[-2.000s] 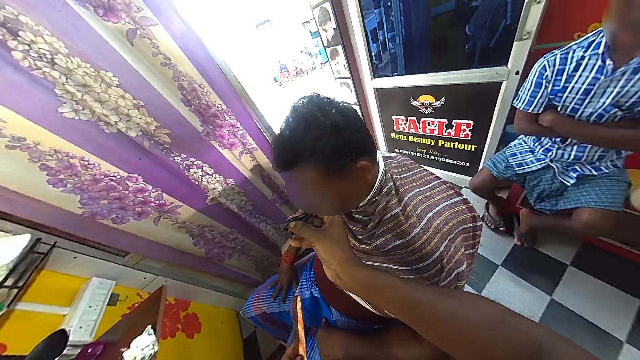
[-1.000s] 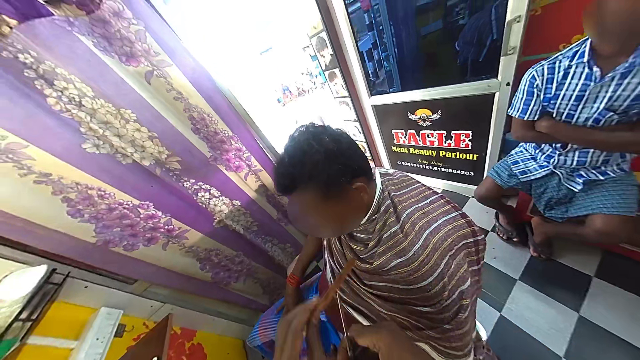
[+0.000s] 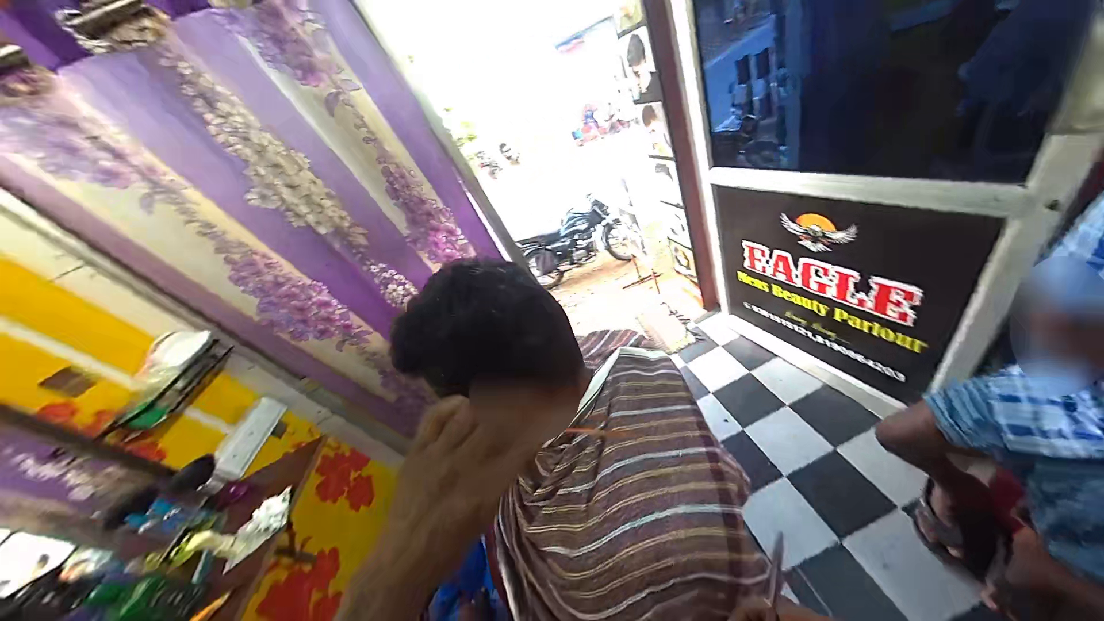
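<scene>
A seated person with short dark hair [image 3: 487, 323] wears a brown striped cloth [image 3: 630, 483] around the neck and shoulders. My left hand [image 3: 448, 457] is raised against the front of the person's head; its fingers are blurred, and whether they hold anything cannot be told. A thin orange strip [image 3: 586, 430] shows by the cloth's collar. Low at the bottom edge, my right hand [image 3: 755, 609] is mostly cut off, closed around a thin pointed tool [image 3: 776, 561] that stands upright in front of the checkered floor.
At the left, a cluttered shelf [image 3: 259, 483] holds bottles and a white power strip [image 3: 250, 438]. Behind the person hangs a purple floral curtain [image 3: 285, 198]. A glazed door [image 3: 862, 191] stands beyond. At the right sits another person in a blue checked shirt [image 3: 1035, 414].
My left hand has risen from in front of the striped cloth to the person's head. My right hand, at the face two seconds ago, is now low at the bottom edge. The view has shifted.
</scene>
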